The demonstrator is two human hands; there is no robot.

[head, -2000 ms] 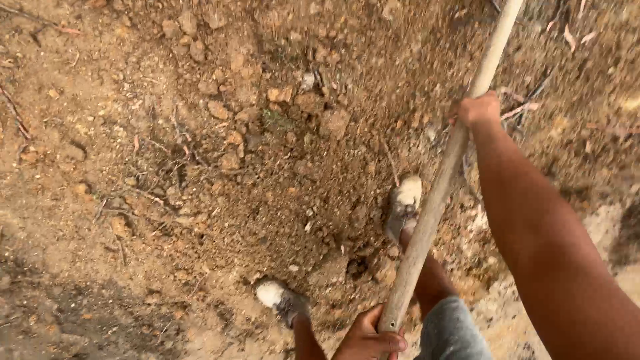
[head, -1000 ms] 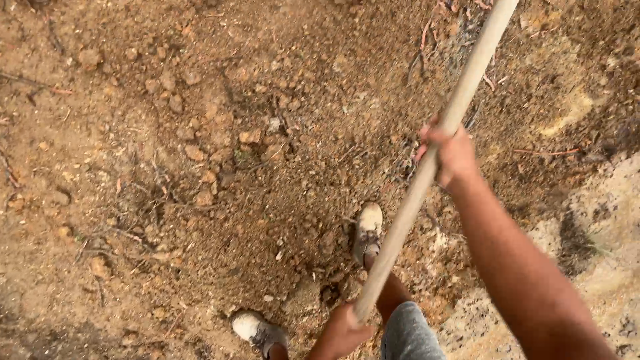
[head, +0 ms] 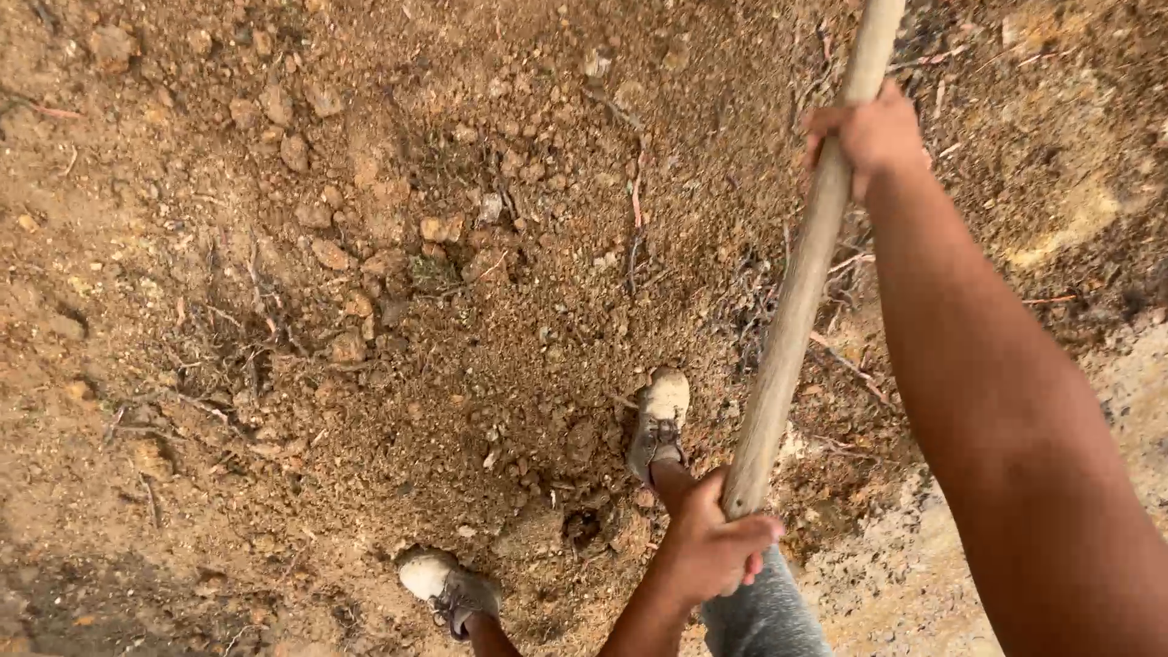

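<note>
A long wooden tool handle [head: 798,310] slants from the lower middle up past the top edge, where its far end is out of view. My left hand [head: 716,543] is closed around its lower end, near my knee. Higher up, my right hand [head: 867,137] grips the same handle with the arm stretched out from the right edge. Whatever the handle carries at its far end cannot be seen.
Loose brown soil with clods and stones [head: 333,255] lies ahead of my feet. My two dusty shoes [head: 662,415] stand apart, with a small hole [head: 581,526] between them. Thin roots and twigs [head: 853,365] lie to the right, beside paler ground [head: 912,566].
Both hands have stayed on the handle throughout. The view has shifted somewhat over the ground.
</note>
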